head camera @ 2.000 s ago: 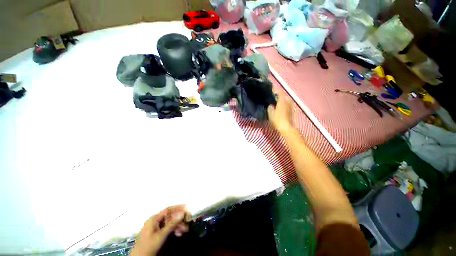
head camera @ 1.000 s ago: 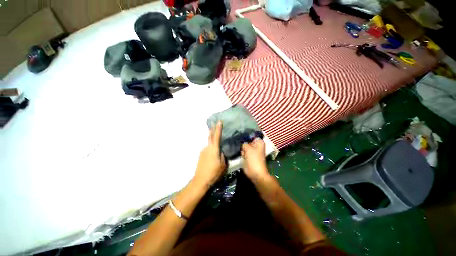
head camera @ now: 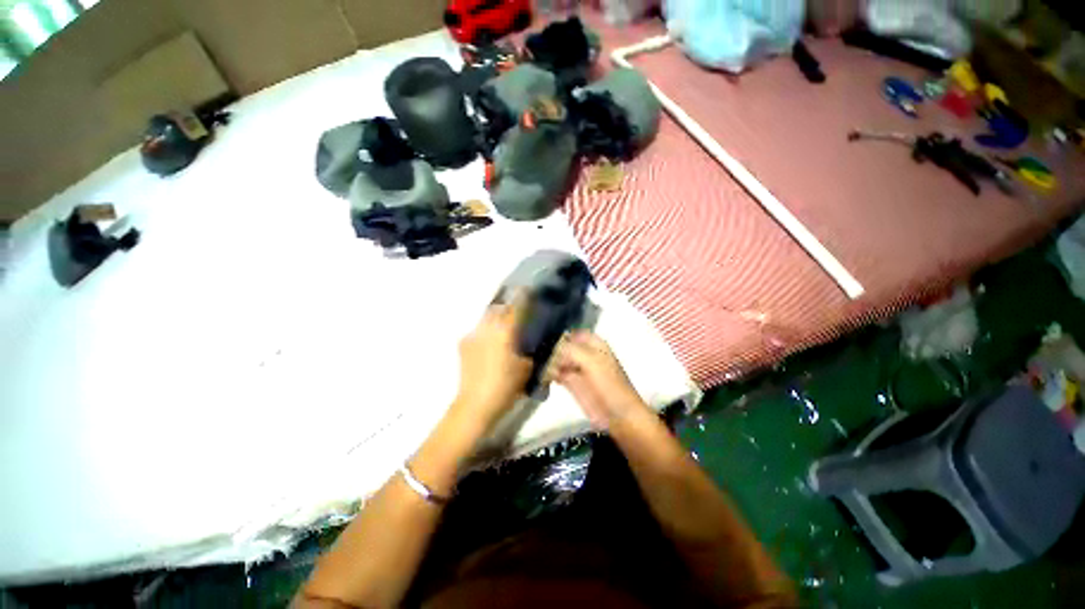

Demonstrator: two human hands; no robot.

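A grey-and-black strap bag or pouch [head camera: 546, 292] stands tilted on the white table cloth [head camera: 298, 381] near the front edge. My left hand [head camera: 493, 353] grips its left side. My right hand [head camera: 589, 375] is at its lower right side, fingers bent against it and a pale, small piece; what exactly the fingers hold is blurred. Several similar grey pouches [head camera: 532, 167] lie in a cluster farther back, with black straps and tan hang tags.
Two pouches lie apart at the left [head camera: 174, 143]. A red toy car [head camera: 487, 17], pale blue carrier bag [head camera: 735, 30], white strip [head camera: 761, 190] and hand tools [head camera: 948, 157] lie behind and right. A grey stool [head camera: 970, 476] stands at lower right.
My right hand has brought a pouch from the cluster to the front edge, where my left hand has taken hold. Since one second ago the pouch has been turned more upright.
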